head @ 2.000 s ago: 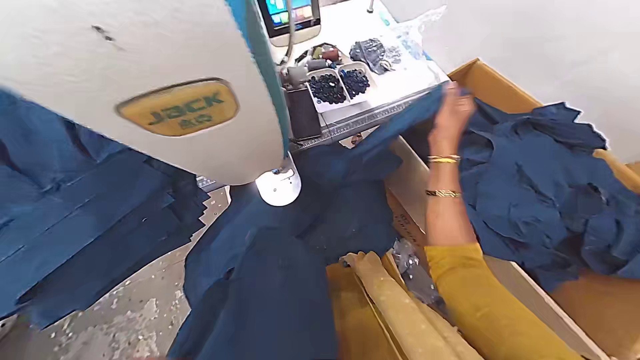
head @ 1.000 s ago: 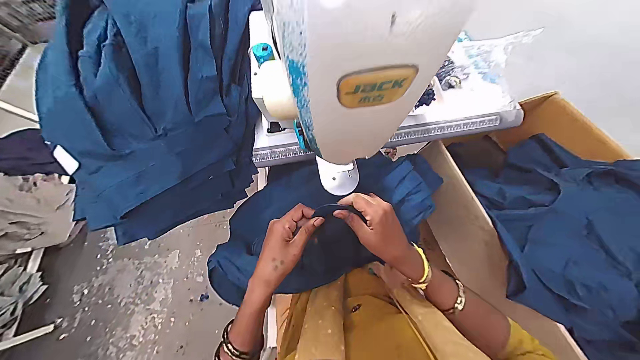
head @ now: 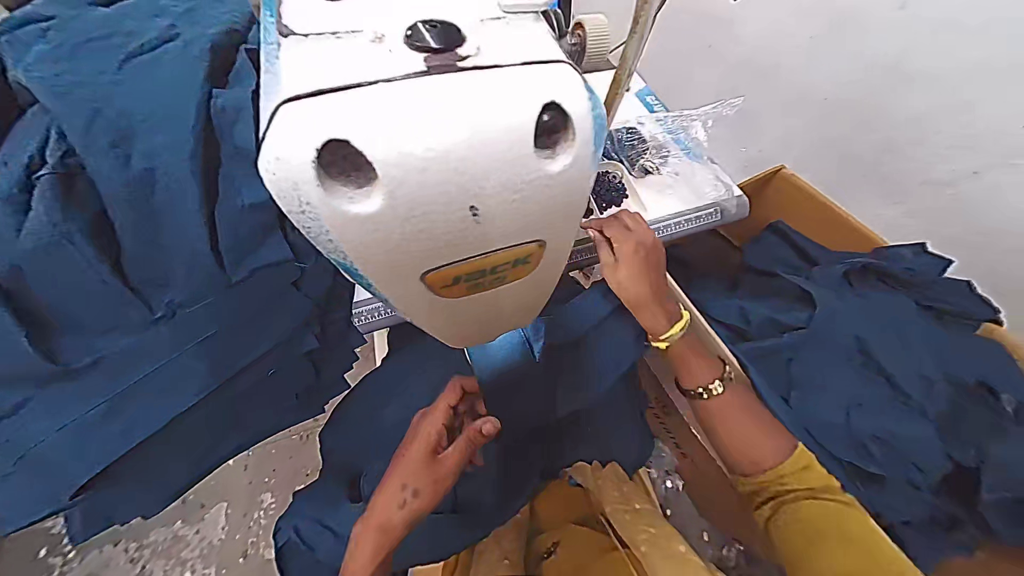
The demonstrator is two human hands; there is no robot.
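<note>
A white Jack sewing machine head [head: 432,184] fills the upper middle of the view. Dark blue fabric [head: 560,384] lies below it and across the lap. My left hand [head: 452,432] rests by this fabric just under the machine head, fingers curled and thumb apart; whether it pinches cloth cannot be told. My right hand [head: 632,256] is at the edge of a tray of small dark buttons [head: 610,188], its thumb and index finger close together. Whether a button is between them is too small to tell. The machine head hides the stitching area and part of the tray.
A large pile of blue garments [head: 144,264] hangs at the left. On the right, a cardboard box [head: 816,212] holds more blue garments [head: 864,360]. A clear plastic bag [head: 680,136] lies on the white machine table [head: 712,192], whose front edge carries a ruler strip.
My hands were together on the fabric under the machine head one second ago. My right hand has since moved away to the button tray. The view has shifted closer to the machine.
</note>
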